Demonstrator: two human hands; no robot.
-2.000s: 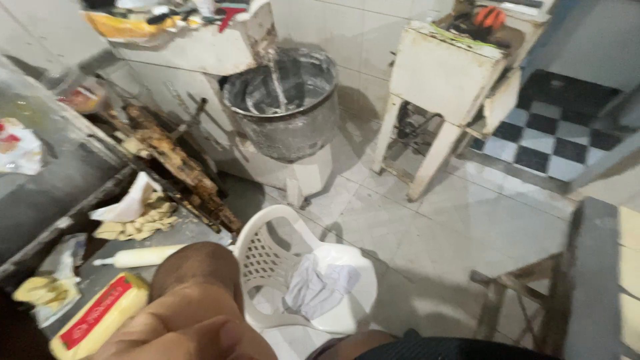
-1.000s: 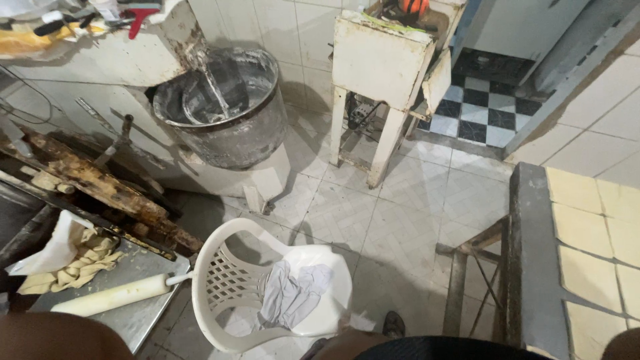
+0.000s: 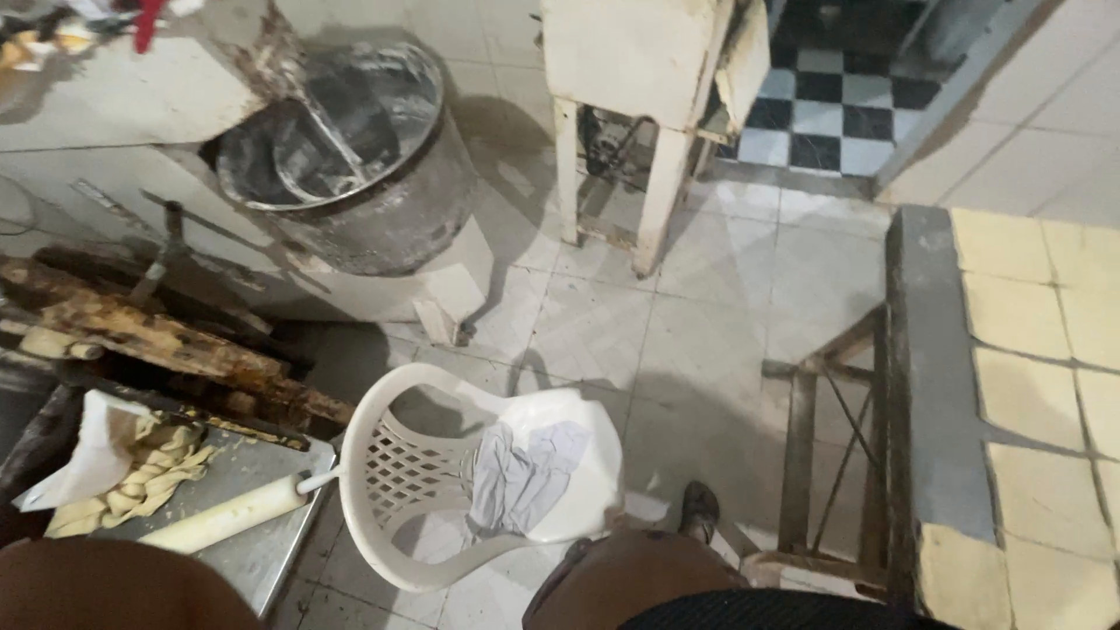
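Observation:
Neither of my hands shows in the head view now; a bare, blurred part of my body fills the lower left corner. Beside it, a white rolling pin [image 3: 229, 514] lies slantwise on a metal tray or tabletop [image 3: 249, 468]. Left of the pin are strips of pale dough [image 3: 157, 477] with a white sheet or bag [image 3: 101, 446] against them. A crumpled grey cloth [image 3: 516, 481] rests on the seat of a white plastic chair [image 3: 385, 551].
A flour-dusted mixer bowl [image 3: 367, 210] stands at upper left, with worn wooden boards [image 3: 166, 337] below. A white machine on legs [image 3: 626, 61] is at the top. A tiled table [image 3: 1024, 394] stands right. My sandalled foot [image 3: 700, 507] is on the floor.
A hand seen at the lower left two seconds ago, near the rolling pin and a yellow package with a red label, is out of view. The view has shifted right.

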